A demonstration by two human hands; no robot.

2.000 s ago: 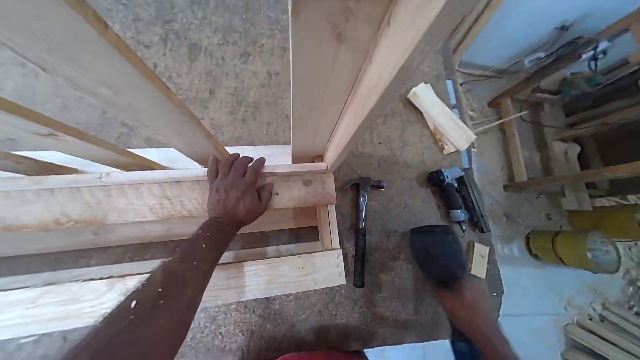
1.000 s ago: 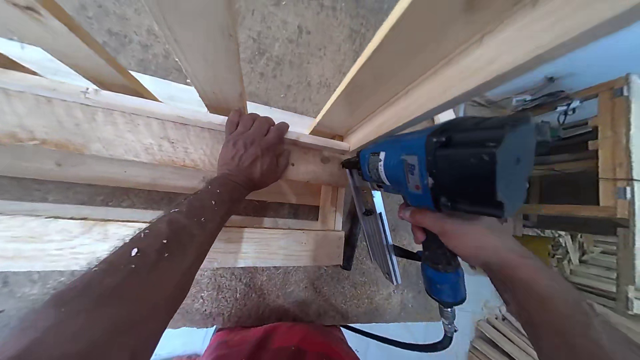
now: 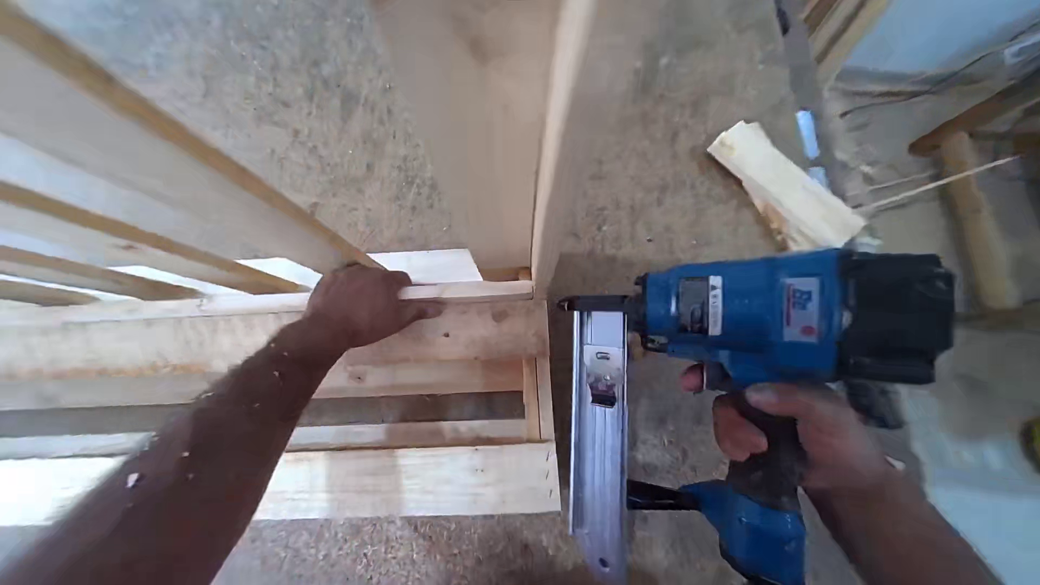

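My left hand [image 3: 361, 309] is closed over the upper edge of a horizontal wooden rail [image 3: 479, 329], part of a slatted wooden frame. My right hand [image 3: 800, 439] grips the handle of a blue and black pneumatic nailer [image 3: 756, 317], one finger by the trigger. Its black nose points left, a small gap to the right of the frame's corner post [image 3: 543, 366]. The nailer's silver magazine [image 3: 600, 439] runs down from the nose. A wide upright board [image 3: 487, 122] rises from the corner behind the rail.
Spaced wooden slats [image 3: 179, 138] slant off to the upper left. A split wood offcut [image 3: 784, 187] lies on the speckled work surface [image 3: 634, 195] at the upper right. Beyond that surface's edge stands a rough wooden support [image 3: 975, 219]. A dark object sits partly hidden behind the nailer.
Two seconds ago my right hand was low at the right; one second ago the nailer's nose was at the rail's end. The nailer is now a little right of the corner. My left hand remains on the rail.
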